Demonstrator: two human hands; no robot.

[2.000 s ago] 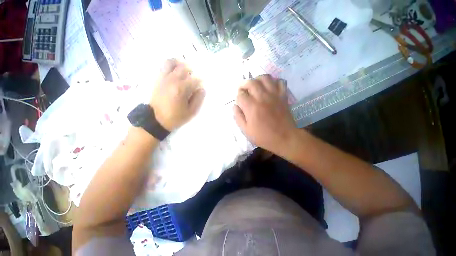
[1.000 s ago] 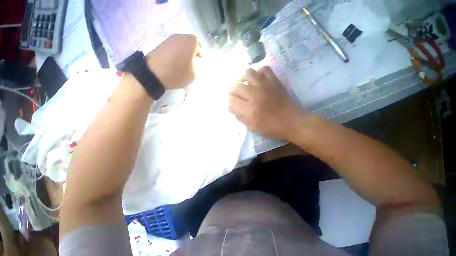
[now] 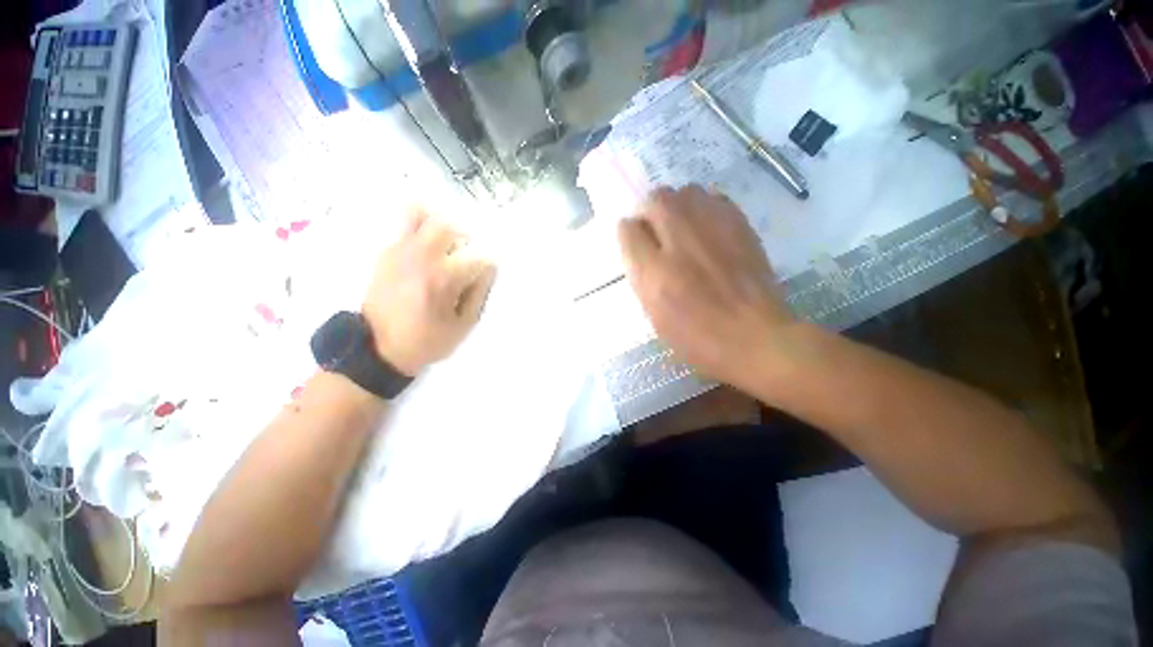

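White fabric with small red prints lies over the left part of the machine table and hangs over its front edge. My left hand, with a black watch on the wrist, rests on the fabric left of the needle area, fingers bent. My right hand lies to the right of the needle area, fingers curled; whether it holds anything is hidden. The sewing machine head stands above, with the presser foot area washed out by the lamp. A dark gap line shows on the pale machine bed.
Written sheets, a pen, a small black square and orange-red scissors lie at right. A measuring tape runs along the table edge. A calculator is upper left, a blue basket below.
My left hand has come back down from the needle onto the fabric. My right hand has shifted slightly right, off the needle area. The view has shifted, showing more of the machine head.
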